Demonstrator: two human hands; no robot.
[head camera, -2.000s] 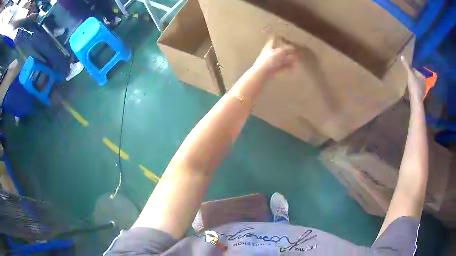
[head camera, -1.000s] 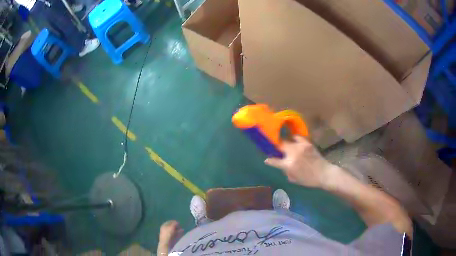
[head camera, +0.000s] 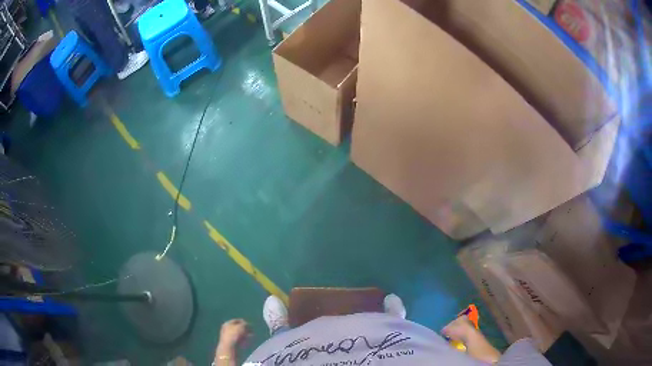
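My right hand (head camera: 463, 330) is low at the right beside my body, closed around the orange tape dispenser (head camera: 472, 313), which is mostly hidden by the hand. My left hand (head camera: 234, 333) is low at the left, with its fingers curled; no object shows in it. A large brown carton (head camera: 429, 121) stands open on the floor ahead and to the right, touched by neither hand. A smaller open carton (head camera: 312, 99) stands just left of it.
A reddish-brown low stool (head camera: 332, 302) is between my feet. Printed cartons (head camera: 532, 289) lie at the right. Blue plastic stools (head camera: 170, 30) stand at upper left, near a person's leg and shoe (head camera: 132, 65). A round fan base (head camera: 155, 297) and a cable are at left.
The large carton has been let go. The right hand has brought the tape dispenser across the front, then back down to my right side. The left hand has drawn back from the carton to my left side.
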